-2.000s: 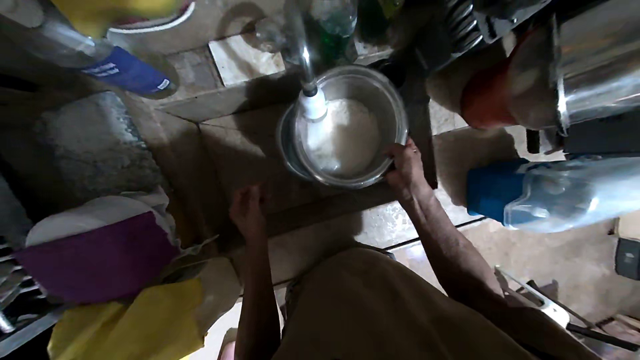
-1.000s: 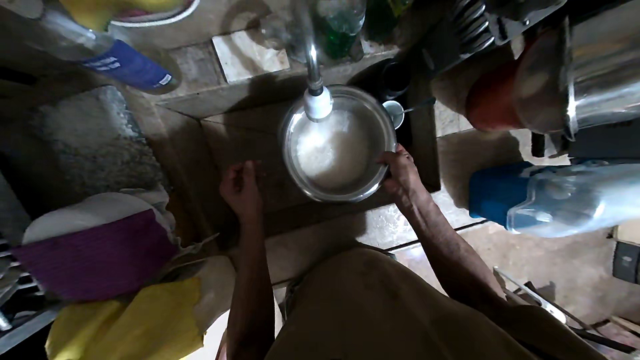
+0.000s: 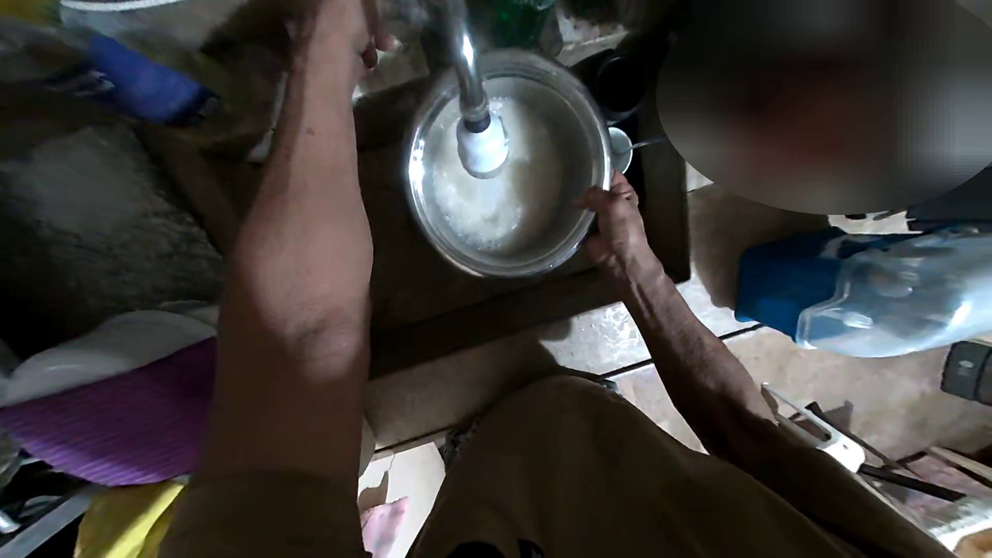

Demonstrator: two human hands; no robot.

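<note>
A round metal pot (image 3: 570, 93) with cloudy, frothy water in it is in the sink basin (image 3: 434, 310), under a metal faucet (image 3: 469, 74) with a white nozzle (image 3: 483, 147). My right hand (image 3: 616, 221) grips the pot's rim at its lower right. My left hand (image 3: 364, 35) is stretched out to the top of the view, left of the faucet; part of it is cut off by the frame edge, and what it touches cannot be told. A small white cup (image 3: 621, 149) with a thin handle or utensil in it stands at the pot's right side.
A dark round vessel (image 3: 618, 81) is beside the pot. To the right lies a clear plastic container (image 3: 899, 294) next to a blue one (image 3: 783, 275). A purple cloth (image 3: 116, 411) and a yellow cloth (image 3: 128, 519) are at lower left, a blue-labelled bottle (image 3: 143, 81) at upper left.
My left hand has moved from beside the pot up past its left side toward the faucet's base. My right hand remains at the pot's rim.
</note>
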